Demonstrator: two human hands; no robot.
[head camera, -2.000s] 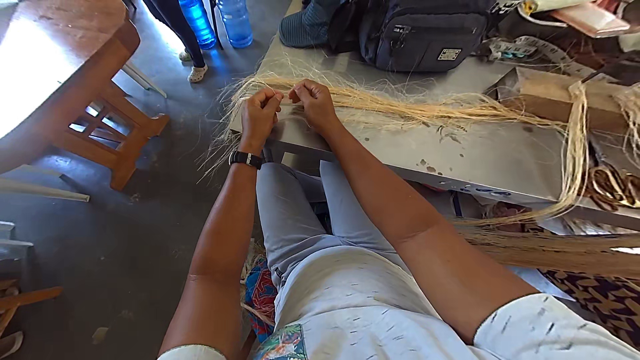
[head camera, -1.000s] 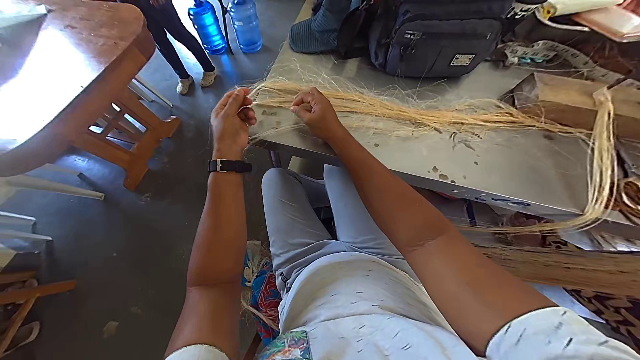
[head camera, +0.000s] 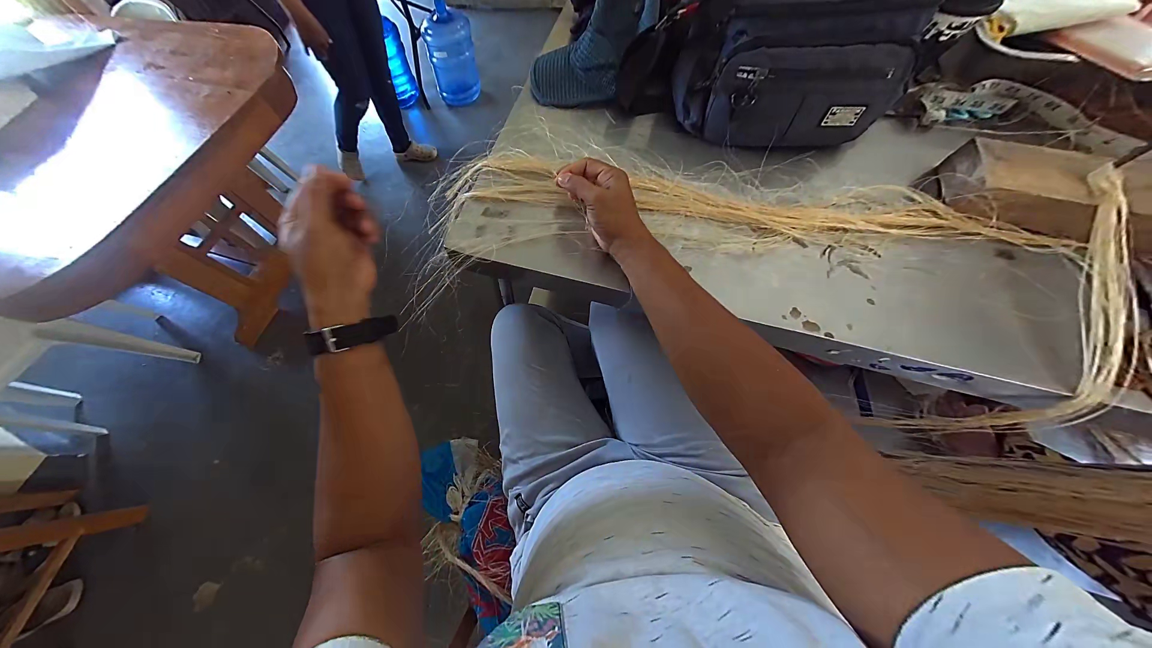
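Note:
A long bundle of pale, straw-coloured plant fibres (head camera: 774, 214) lies along the metal table, its loose ends spreading over the left edge. My right hand (head camera: 605, 200) is over the bundle near that end, thumb and forefinger pinched together at the fibres; a thin strand between them is too fine to make out. Out over the floor, left of the table, my left hand (head camera: 331, 236) is raised and blurred, its fingers curled; whether it holds a strand cannot be seen. A black strap is on my left wrist. Another hank of fibres (head camera: 1105, 297) hangs over the table's right part.
A dark backpack (head camera: 801, 81) and a blue-grey textured item (head camera: 576, 76) stand at the metal table's (head camera: 918, 306) back. Right of them are a measuring tape (head camera: 1035, 103) and a brown paper package (head camera: 1026, 180). A wooden table (head camera: 198, 90) is at left. Beyond, a person (head camera: 360, 81) stands near blue water bottles (head camera: 450, 58).
My left hand has moved away from my right hand, leftward off the table's edge. My right hand stays near the left end of the bundle.

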